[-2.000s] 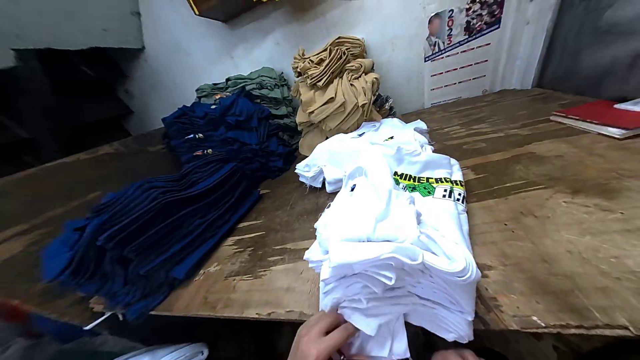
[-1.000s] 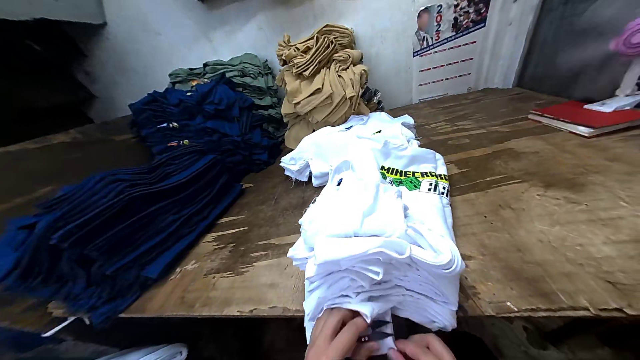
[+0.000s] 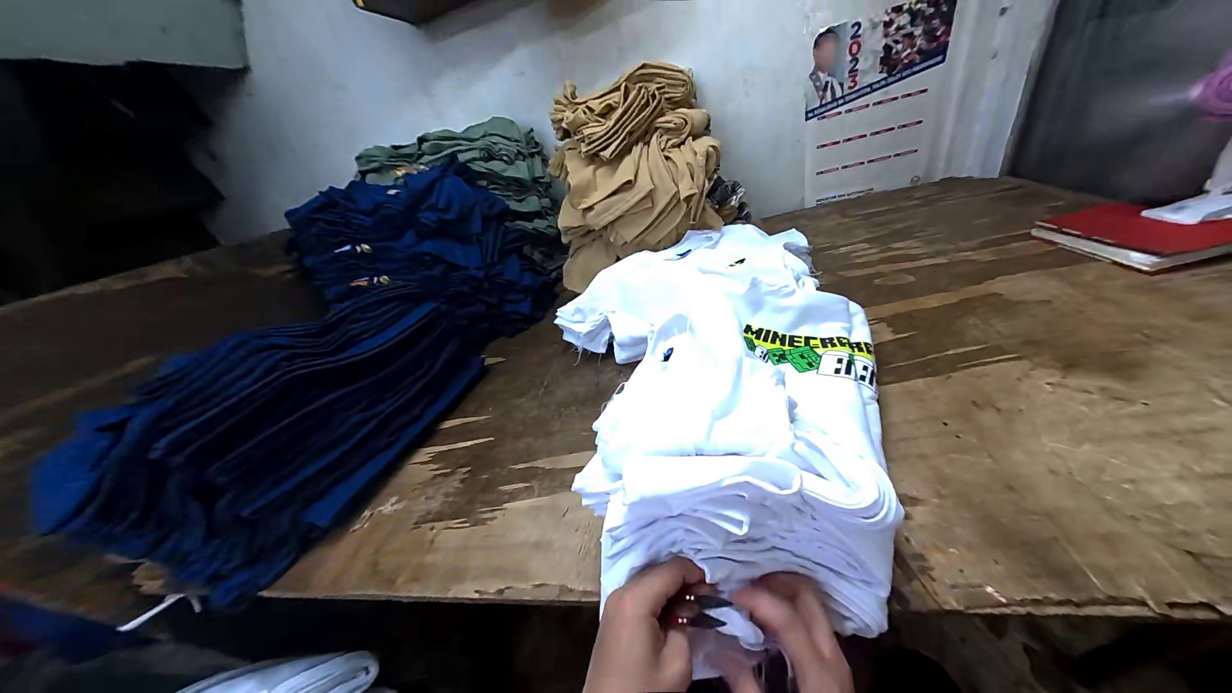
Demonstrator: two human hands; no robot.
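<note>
A stack of white printed T-shirts lies on the wooden table, its folded near end hanging over the front edge. At that end my left hand is closed around a small dark tool with pointed tips, perhaps thread snippers, and touches the cloth. Beside it, my right hand has its fingers bent against the hanging white fabric and pinches it. The fingertips of the right hand are partly hidden in the folds.
Dark blue garments are piled at the left, with green cloth and tan cloth stacked by the wall. A red book rests at the right on the wooden table. White fabric shows below the table's front edge.
Two seconds ago my hands were lower and farther apart at the bottom of the stack; now they are close together on its near end. The dark tool now shows in my left hand.
</note>
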